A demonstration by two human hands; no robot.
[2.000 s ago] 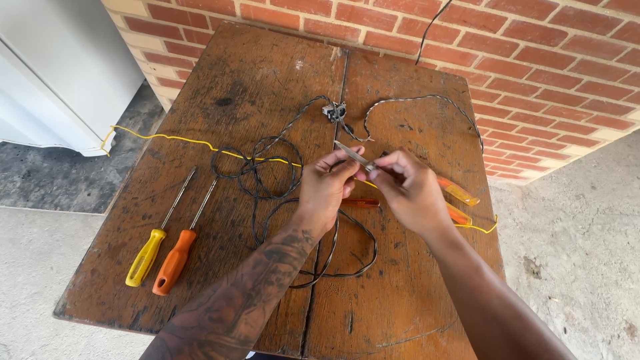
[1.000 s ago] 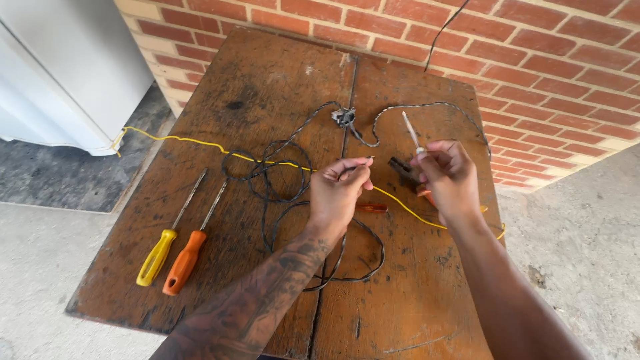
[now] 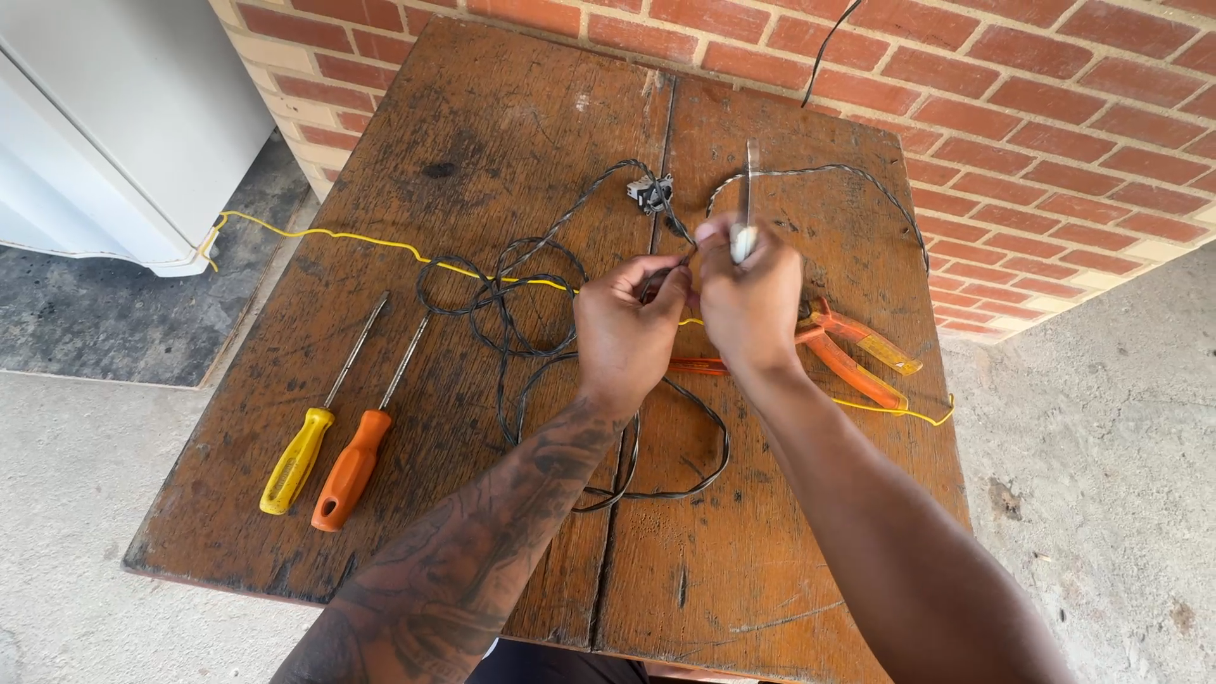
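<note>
Near the table's middle, my left hand [image 3: 632, 323] pinches a dark twisted electrical wire [image 3: 589, 195] between thumb and fingers. Close beside it, my right hand [image 3: 755, 294] grips a knife [image 3: 749, 185] with a pale handle, its blade pointing up and away; that hand is blurred. Its fingertips are at the wire, though whether they touch it cannot be told. Beyond my hands lies a small grey and black electrical fitting [image 3: 650, 193] beside the wire. Loose loops of the wire spread left of and below my left hand. Orange-handled pliers [image 3: 850, 356] lie right of my right wrist, their jaws hidden.
A yellow wire [image 3: 361, 239] crosses the wooden table [image 3: 456, 123]. At left lie a yellow-handled screwdriver [image 3: 296, 461] and an orange-handled screwdriver [image 3: 351, 470]. An orange-red object [image 3: 696, 366] is partly hidden between my wrists. A brick wall [image 3: 1007, 104] borders the far edge.
My right hand, apart from the left one a second ago, is now close beside it with the knife still held. The pliers' handles show more fully than a second ago.
</note>
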